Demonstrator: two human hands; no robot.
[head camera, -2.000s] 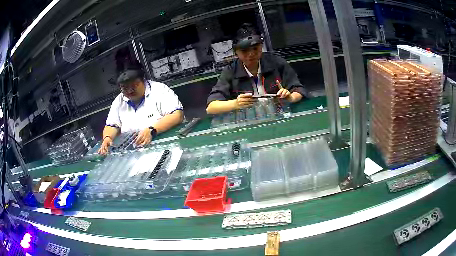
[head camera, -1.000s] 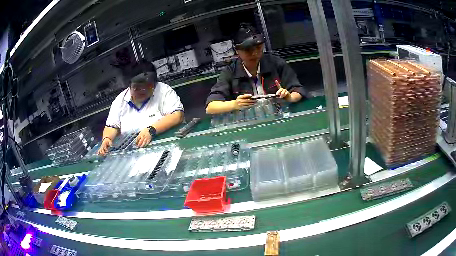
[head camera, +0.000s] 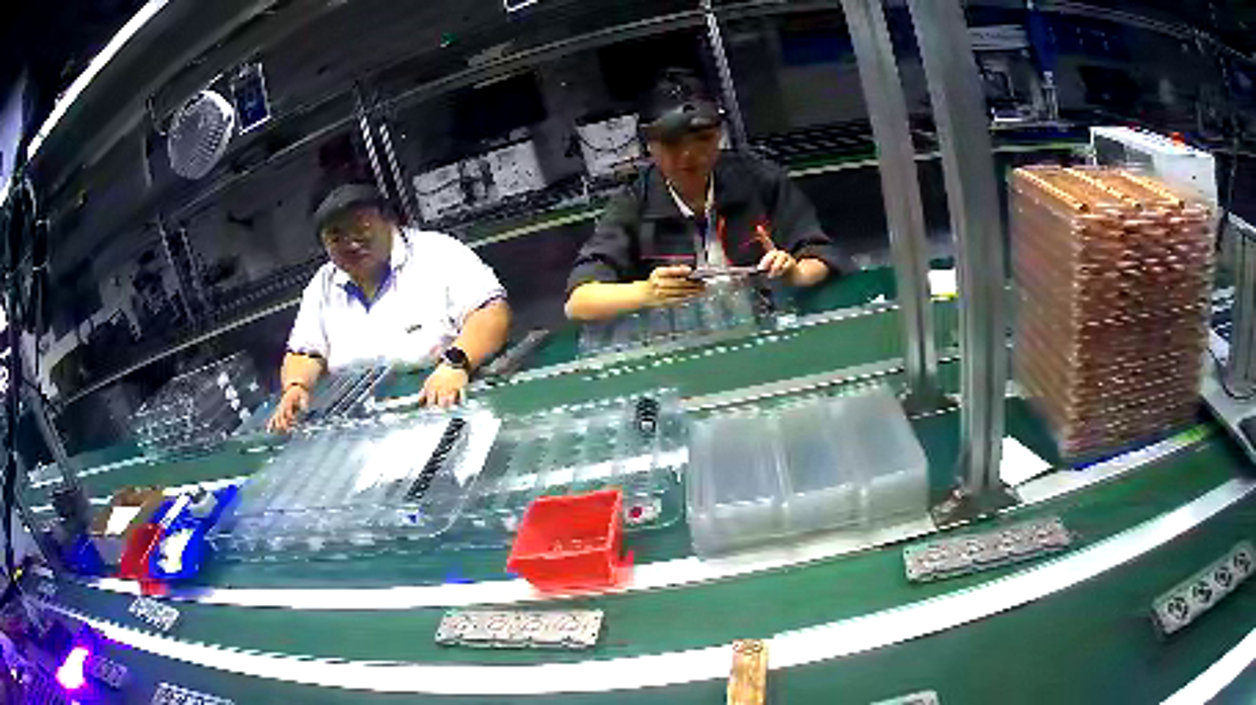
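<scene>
Neither of my hands is in view. A silver four-position plate (head camera: 519, 628) lies on the green belt in front of me, left of centre. Another silver plate (head camera: 986, 550) lies further right, below the metal posts. A plate with four dark round openings (head camera: 1204, 588) lies tilted near the right edge. The small tan block (head camera: 747, 674) stands out at the bottom centre, cut off by the picture's edge. Part of another plate (head camera: 905, 700) shows at the bottom edge, right of the block. Smaller plates (head camera: 154, 613) lie at the lower left.
A red bin (head camera: 566, 539) stands across the belt, beside a translucent divided box (head camera: 809, 471) and clear blister trays (head camera: 361, 475). Blue bins (head camera: 201, 532) are at far left. Metal posts (head camera: 975, 276) and a tall copper-coloured stack (head camera: 1113, 310) stand right. Two people work opposite.
The nearer middle plates have moved left along the belt; the far-right plate has moved right. A plate edge has appeared at the bottom. The person in white has shifted a hand and the head.
</scene>
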